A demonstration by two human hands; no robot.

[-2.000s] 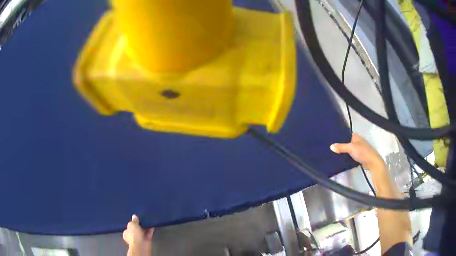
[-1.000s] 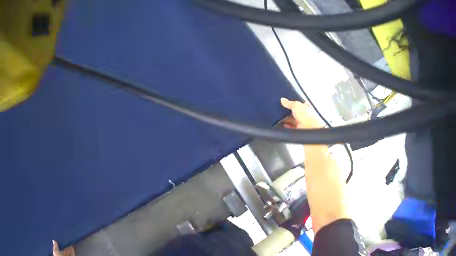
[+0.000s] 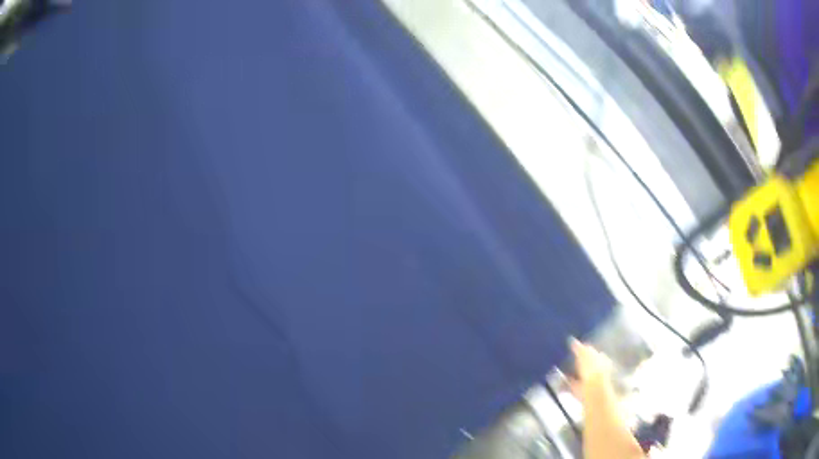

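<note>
The navy fabric (image 3: 296, 206) fills the left and middle of the head view. A long soft fold runs down beside its right edge, and smaller creases show lower down. My right hand (image 3: 593, 369) is at the fabric's near right corner, blurred, with the thumb at the cloth edge; it appears to grip the corner, and its fingers are mostly hidden. My left hand is out of the picture.
A pale table strip (image 3: 530, 148) runs along the fabric's right side. Thin black cables (image 3: 629, 170) cross it. A yellow fitting (image 3: 772, 235) hangs at the right by a looped black cable. A blue item (image 3: 750, 421) lies at the lower right.
The view has shifted. The yellow fitting now shows at the right, and my left hand has left the picture. The fabric now shows a fold and creases. My right hand stays at the corner.
</note>
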